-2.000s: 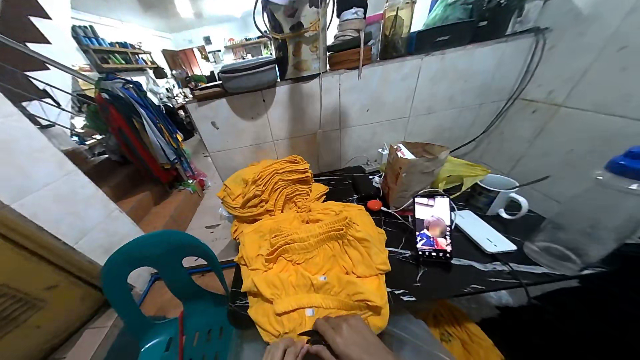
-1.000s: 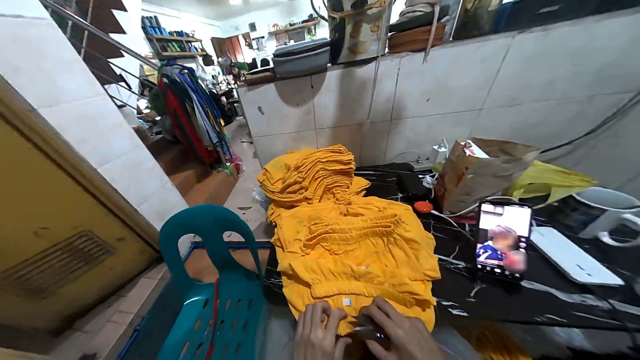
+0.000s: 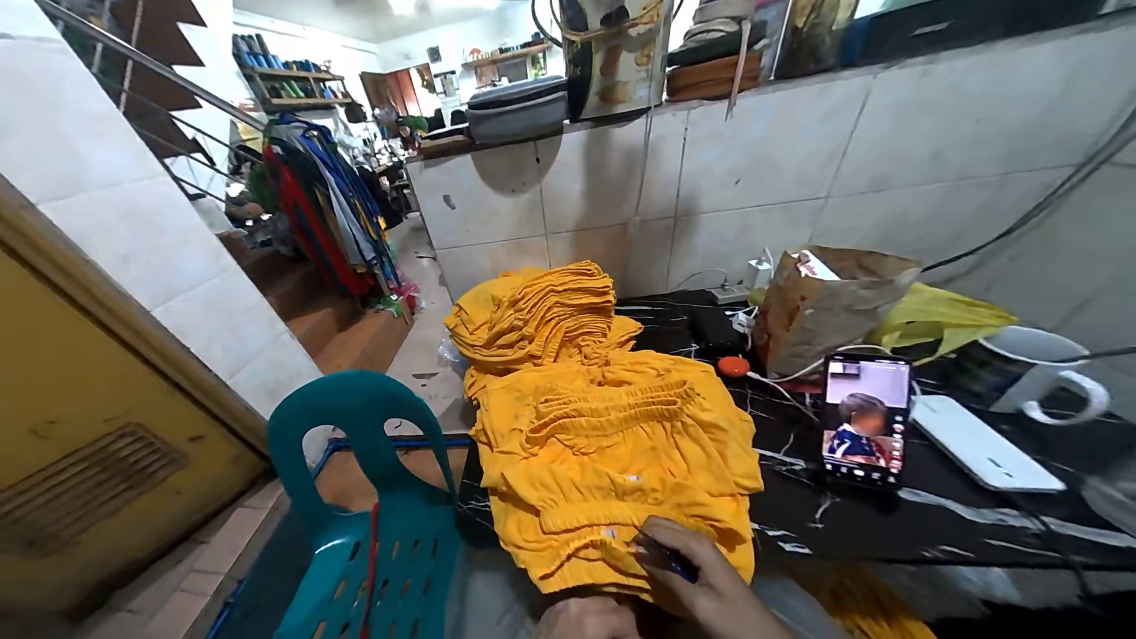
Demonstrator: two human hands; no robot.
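Yellow garments with gathered elastic waistbands [image 3: 621, 444] lie piled on a black marble-patterned table [image 3: 852, 524]. Behind them stands a folded stack of the same yellow cloth [image 3: 541, 311]. My right hand [image 3: 701, 568] is on the nearest garment, its fingers closed around a small dark tool whose kind I cannot make out. At the bottom edge my left hand [image 3: 586, 617] is at the near waistband; its fingers are mostly cut off or hidden, so its grip is unclear. A small white tag [image 3: 609, 533] shows on the waistband just left of my right hand.
Right of the cloth are a lit smartphone [image 3: 865, 422], a white phone-like device [image 3: 987, 442], a mug [image 3: 1034, 373], a paper bag [image 3: 821, 306], a yellow plastic bag [image 3: 945, 315] and cables. A green plastic chair [image 3: 373, 524] stands left; a tiled wall [image 3: 754, 169] runs behind.
My left hand has moved down toward the bottom edge of the view, away from its place beside the tag one second ago. My right hand stays at the near waistband.
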